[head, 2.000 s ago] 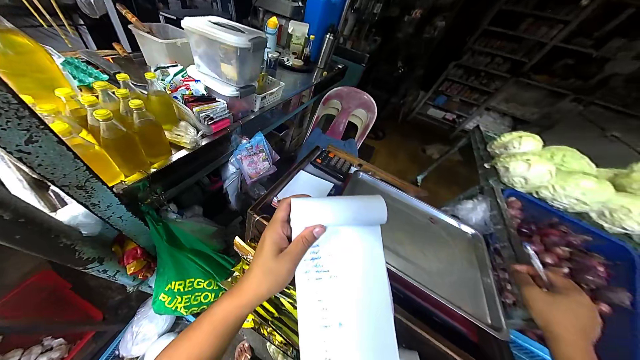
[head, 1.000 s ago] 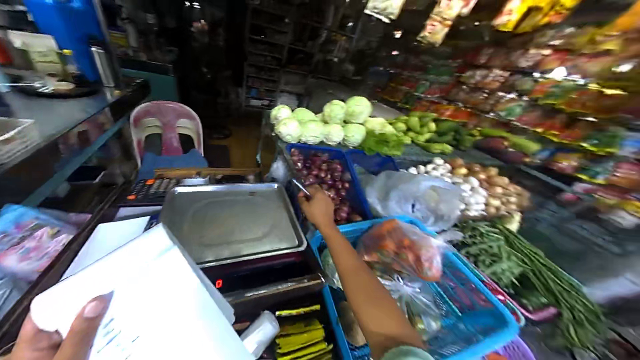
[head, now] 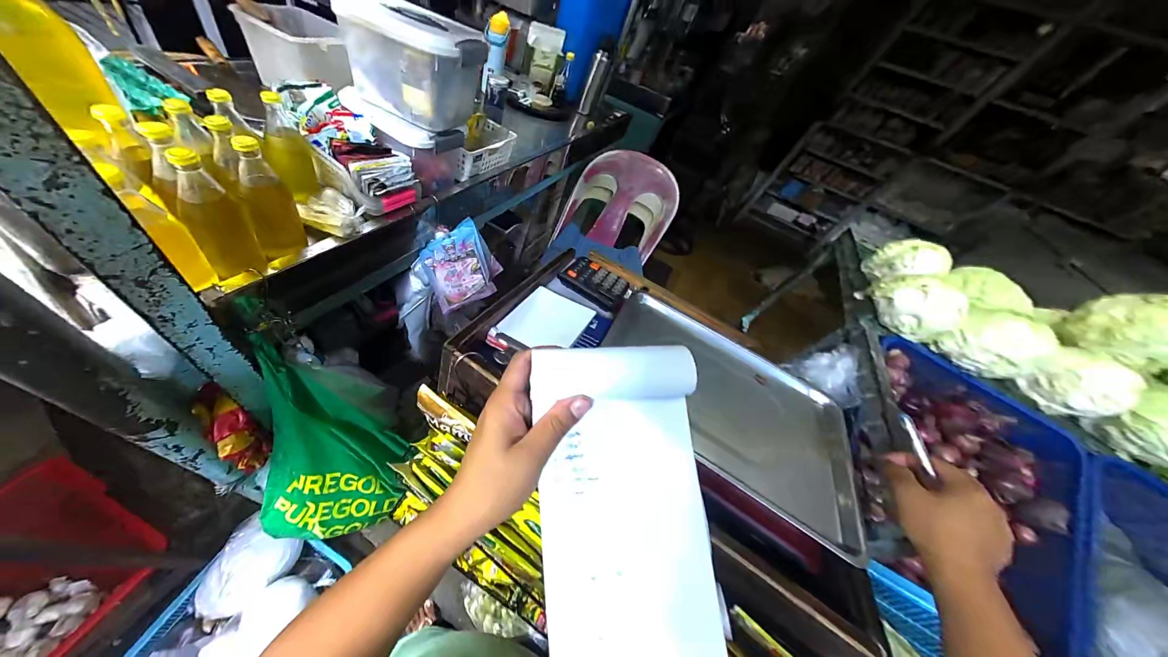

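My left hand grips a white paper notepad near its top, thumb on the page. Its top sheets are rolled over, and handwriting marks the open page. A silver pen is held in my right hand, above the red onions in a blue crate. Between the hands lies the metal tray of a weighing scale. Beyond the notepad, a calculator and a white pad rest beside the scale.
Bottles of yellow oil and plastic containers stand on the left counter. A green plastic bag hangs below. Yellow packets lie left of the notepad. A pink plastic chair stands behind the scale; cabbages sit at right.
The view has swung back left from the vegetable crates, and the oil bottles show again. Both hands still hold the notepad and the pen respectively.
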